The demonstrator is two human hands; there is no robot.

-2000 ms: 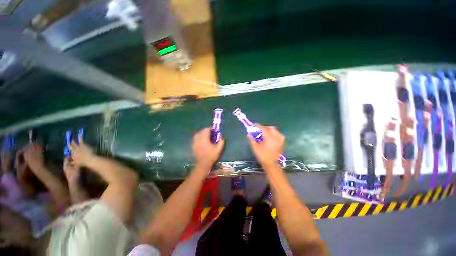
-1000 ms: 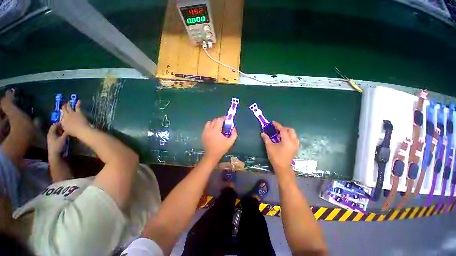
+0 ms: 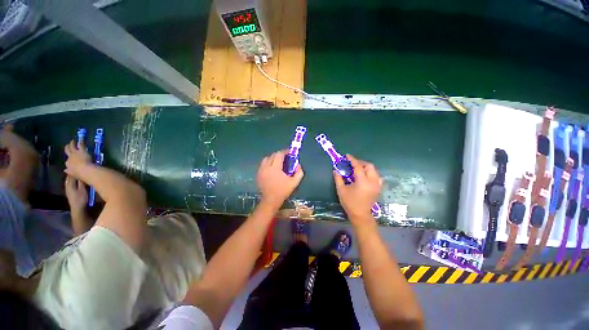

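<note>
My left hand (image 3: 278, 178) holds a purple watch (image 3: 294, 153) by its dark face, with the white-and-purple strap end pointing up and away from me. My right hand (image 3: 359, 188) holds a second purple watch (image 3: 335, 156), its strap end tilted up to the left. The two watches are apart, above the green bench top (image 3: 245, 155). The lower straps are mostly hidden by my hands; a bit of purple shows under my right hand.
A white foam tray (image 3: 476, 167) with black, brown, blue and purple watches is at the right. A patterned tray (image 3: 452, 250) sits low beside it. A meter (image 3: 247, 32) stands on a brown board (image 3: 284, 58). A tool (image 3: 456, 104) lies behind. Another worker's hand (image 3: 79, 159) holds blue watches at the left.
Both hands still hold the watches and have shifted slightly left since a second ago. The neighbouring worker's hands and blue watches have moved a little.
</note>
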